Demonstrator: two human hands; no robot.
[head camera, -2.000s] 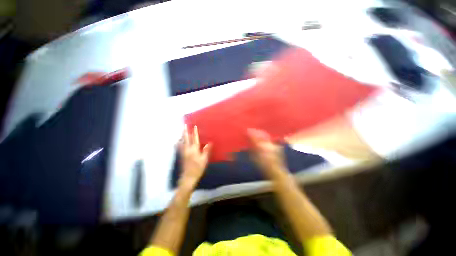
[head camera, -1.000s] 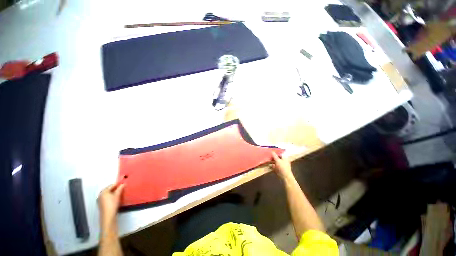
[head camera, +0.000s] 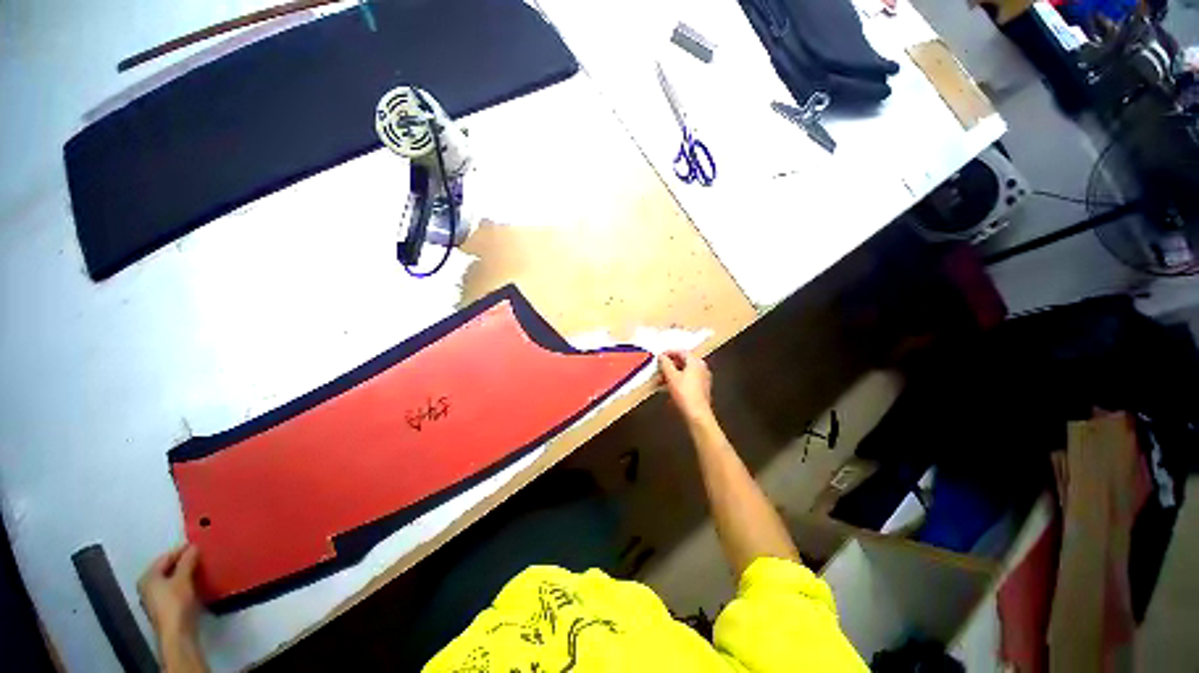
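The red-orange pattern template (head camera: 395, 440) lies flat on a dark cloth panel (head camera: 310, 410), whose dark border shows along its upper and lower edges. The template has handwritten marks, a small hole near its left end and a pointed right end. My left hand (head camera: 171, 588) is at the template's lower left edge, fingertips touching it. My right hand (head camera: 685, 384) pinches the pointed right end at the table's front edge. Whether the fingers also hold the cloth is hidden.
An electric cloth cutter (head camera: 423, 178) stands beyond the template. A long dark stack (head camera: 316, 116) lies behind it. Scissors (head camera: 689, 145), a metal clamp (head camera: 805, 121) and folded dark cloth (head camera: 822, 50) are at the upper right. A dark grey bar (head camera: 113, 611) lies at the lower left.
My view has turned to the right, so the things on the table appear further left. My hands stay at the template's two ends, which they reached after the blurred earliest frame.
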